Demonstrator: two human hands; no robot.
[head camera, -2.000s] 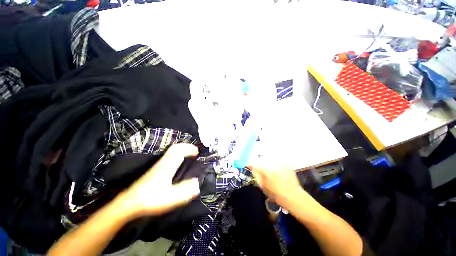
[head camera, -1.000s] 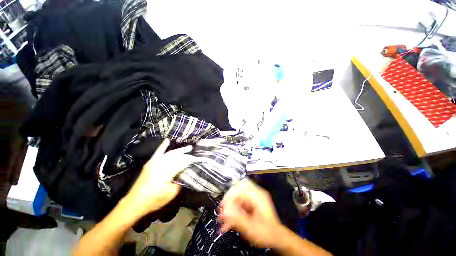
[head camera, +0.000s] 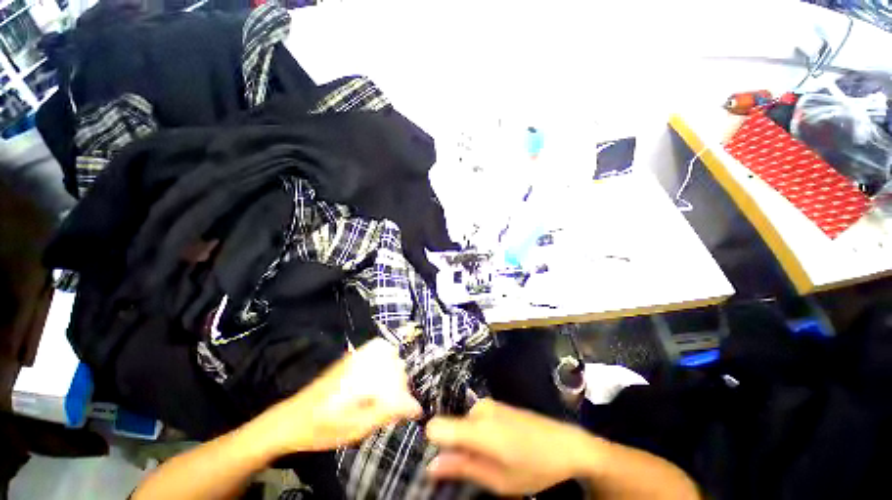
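The black garment body (head camera: 225, 176) covers the left side of the table and hangs over its front edge. The black-and-white plaid fabric (head camera: 391, 283) runs from it down to my hands at the lower middle. My left hand (head camera: 367, 391) is closed on the plaid fabric. My right hand (head camera: 499, 444) is close beside it, against the plaid fabric, slightly blurred, with its fingers bent around the cloth. The sewing machine's needle area (head camera: 474, 273) is above my hands, washed out by glare, with a light-blue part (head camera: 523, 244) on it.
A wood-edged white tabletop (head camera: 646, 254) lies right of the machine. A second table (head camera: 748, 220) holds red patterned material (head camera: 797, 171), an orange-handled tool (head camera: 748, 102) and a clear plastic bag (head camera: 846, 127). Black cloth (head camera: 753, 410) is piled at lower right.
The plaid fabric has come away from the machine and down toward my lap. Both hands have moved lower, and my left hand has closed on the cloth.
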